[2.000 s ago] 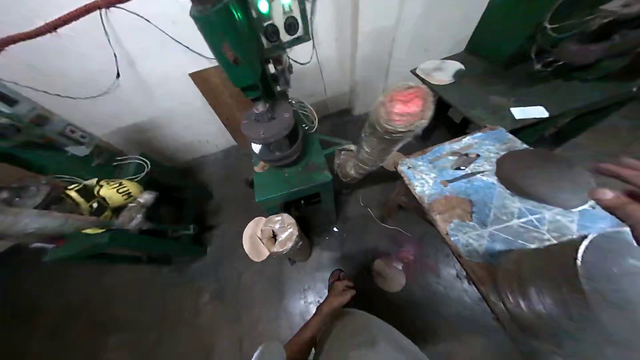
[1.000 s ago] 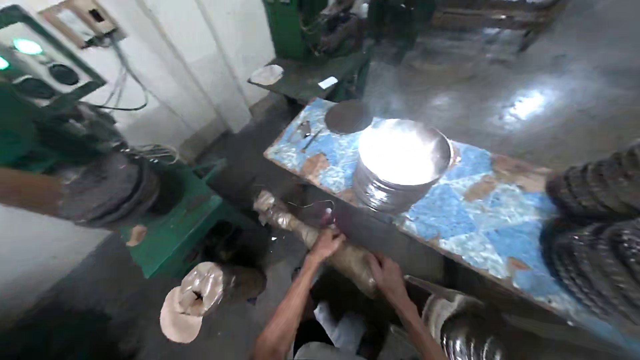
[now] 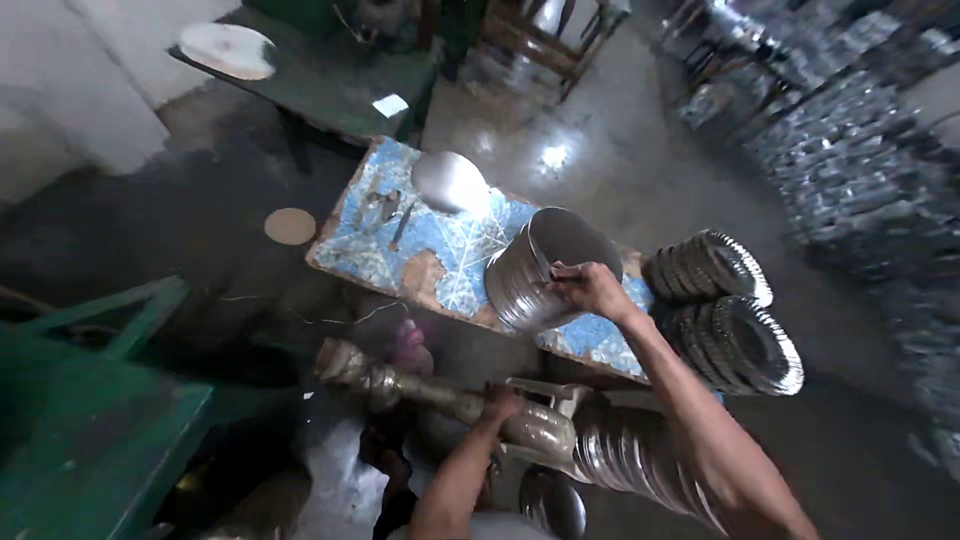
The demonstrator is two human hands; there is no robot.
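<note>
My left hand [image 3: 504, 405] rests on a long cylindrical bundle [image 3: 442, 397] wrapped in clear plastic film; whether its fingers are closed round it cannot be told. My right hand [image 3: 589, 289] grips the rim of the top disc of a stack of thin metal discs [image 3: 525, 289] on the blue patterned table. One round metal disc [image 3: 450, 182] lies flat toward the table's far left end, with a dark flat tool [image 3: 403, 225] beside it. Below my right forearm, another stack of metal discs [image 3: 637, 450] lies on its side against a pale plastic frame.
The blue table [image 3: 375, 262] stands ahead. Fluted metal pans [image 3: 739, 345] are stacked at its right end. A green machine [image 3: 90, 420] is at the left, a dark green bench [image 3: 337, 90] at the back left. A round tan piece [image 3: 289, 226] lies on the floor.
My right hand has moved from the wrapped bundle to the disc stack on the table, whose top disc is now tilted up. My left hand remains at the bundle. The view has swung right.
</note>
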